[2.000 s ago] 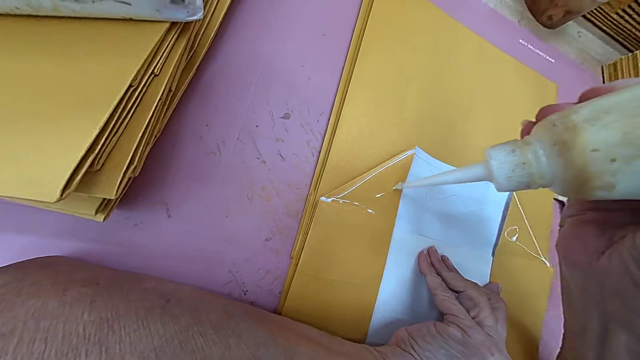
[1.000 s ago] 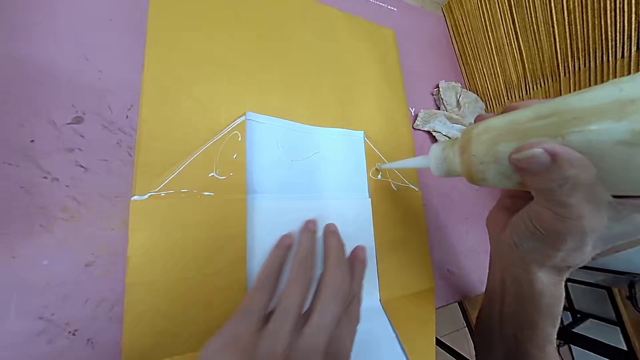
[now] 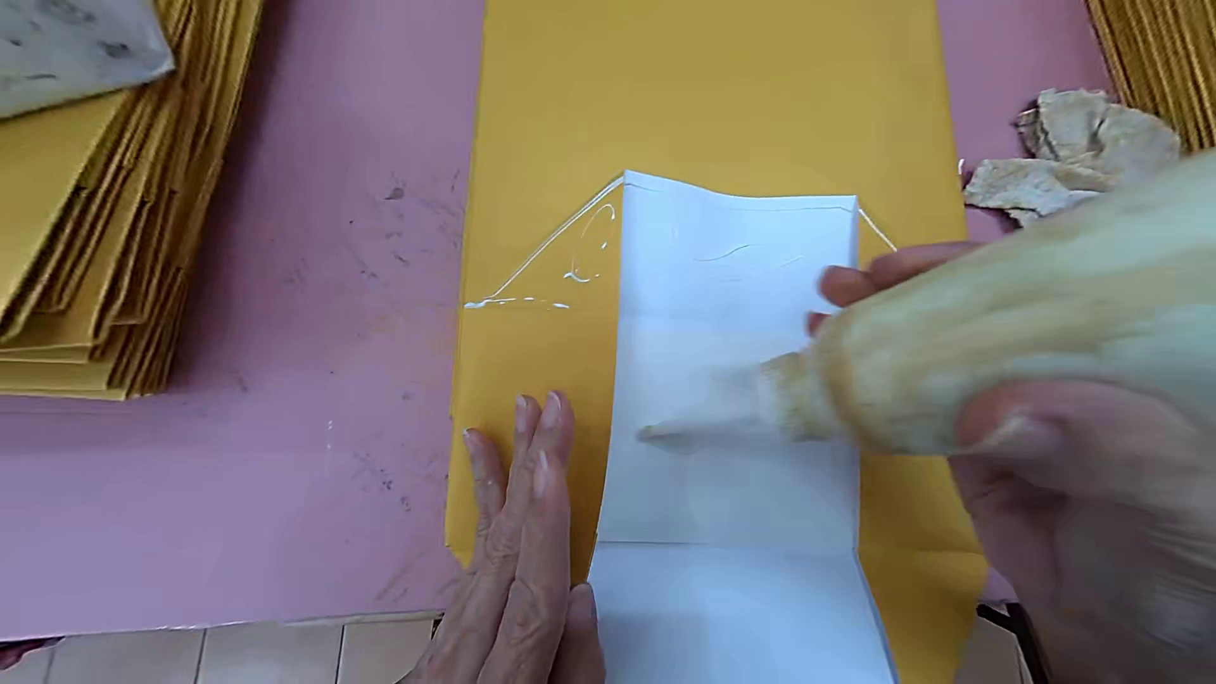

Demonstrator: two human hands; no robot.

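Note:
My right hand (image 3: pixel 1073 494) grips a stained glue bottle (image 3: pixel 1026 313), its narrow nozzle pointing left over a creased white paper strip (image 3: pixel 731 361). That strip lies on a yellow-brown paper envelope (image 3: pixel 712 85) and runs down past the lower edge of the view. White glue lines (image 3: pixel 551 237) slant away from both sides of the strip's top. My left hand (image 3: pixel 522 551), fingers nearly together, lies on the envelope just left of the strip, with nothing held in it.
A stack of yellow-brown envelopes (image 3: pixel 104 275) with a stained whitish object (image 3: pixel 76 47) on top is at the left on the pink tabletop (image 3: pixel 323 380). Crumpled paper (image 3: pixel 1083 152) and another stack (image 3: pixel 1168 66) are at the right. Floor tiles show below.
My left hand has moved off the white strip to the envelope on its left. The bottle's nozzle has moved from the right glue lines to over the strip. The view has shifted.

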